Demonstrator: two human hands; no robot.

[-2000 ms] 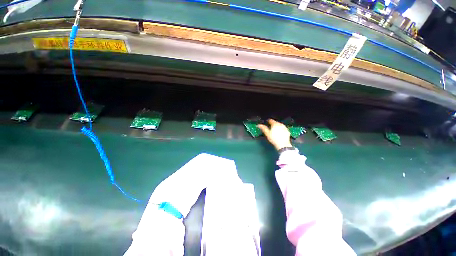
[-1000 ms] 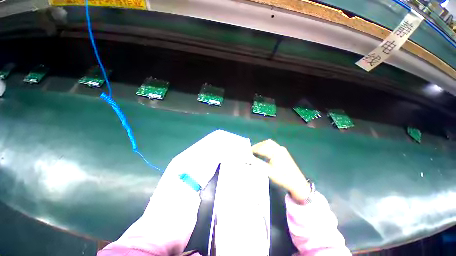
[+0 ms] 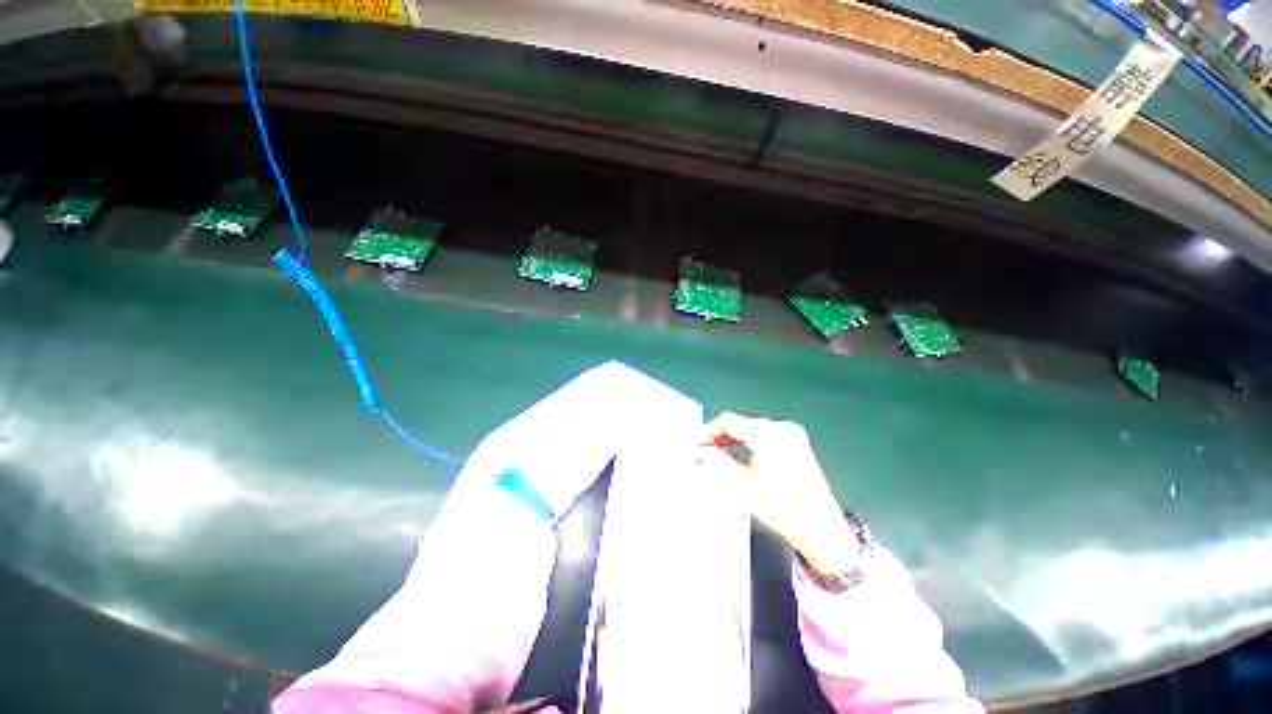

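Note:
A long white sheet (image 3: 679, 600), overexposed, hangs below my left hand (image 3: 607, 419), which is washed out to white and holds its top end. My right hand (image 3: 771, 467) is at the sheet's upper right edge, thumb and finger curled together; whether a small piece is between the fingertips cannot be told. Small green circuit boards lie in a row on the dark strip beyond my hands, among them one board (image 3: 709, 292) ahead and a tilted one (image 3: 830, 307) beside it. A blue strap (image 3: 525, 492) is around my left wrist.
A blue coiled cord (image 3: 332, 328) runs from the rail to the wrist strap. A shiny green mat (image 3: 460, 349) lies under my arms. A metal rail (image 3: 837, 84) with wooden edging crosses the top, with a yellow label (image 3: 300, 9) and a white tag (image 3: 1088, 119).
My right hand has come back from the boards to the white sheet. The view has tilted down. In the last second the boards have shifted slightly left.

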